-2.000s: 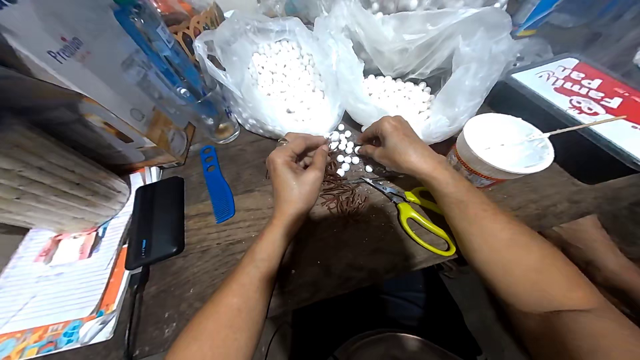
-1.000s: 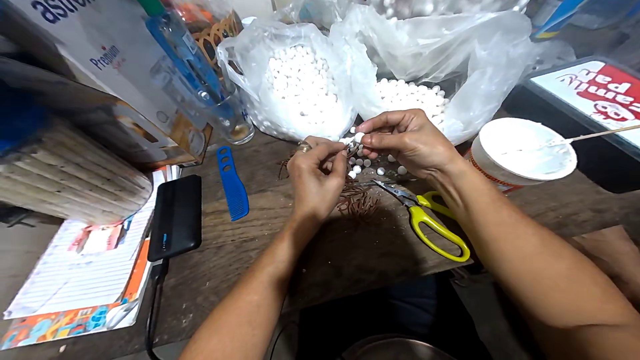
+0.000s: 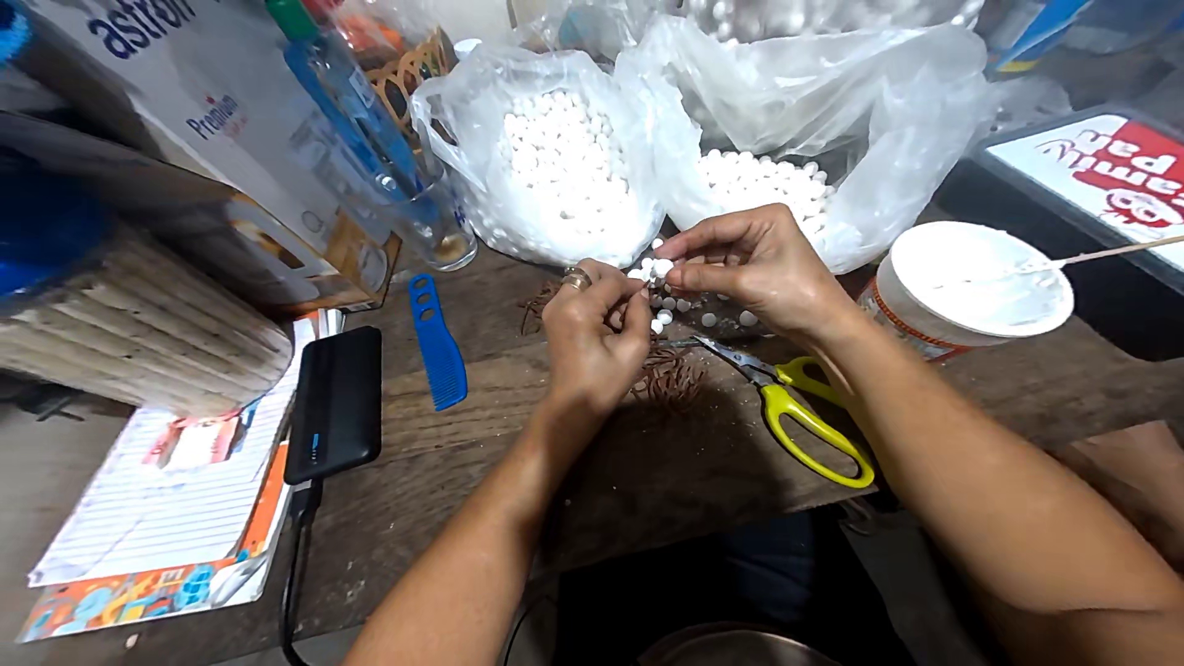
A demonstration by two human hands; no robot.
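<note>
My left hand [image 3: 599, 324], with a ring on one finger, pinches a small cluster of white balls [image 3: 653, 269] from the left. Fingertips of my right hand [image 3: 740, 268] touch the same cluster from the right. What joins the balls is too small to tell. More loose white balls [image 3: 709, 319] lie on the wooden table beneath and beside the hands. Thin brown strands [image 3: 671, 379] lie in a small heap below the hands. Scissors with yellow handles [image 3: 807, 430] rest beside the heap, partly under my right wrist.
Two plastic bags of white balls [image 3: 573, 176] [image 3: 768, 185] stand behind the hands. To the right is a tub of white paste [image 3: 971, 277] with a stick in it. A blue comb [image 3: 437, 347], a black power bank [image 3: 335, 404], a glass [image 3: 449, 231] and lined paper [image 3: 176, 499] are at left.
My hands have come together around the cluster of balls; two seconds ago they were apart over the loose balls. The view has shifted slightly.
</note>
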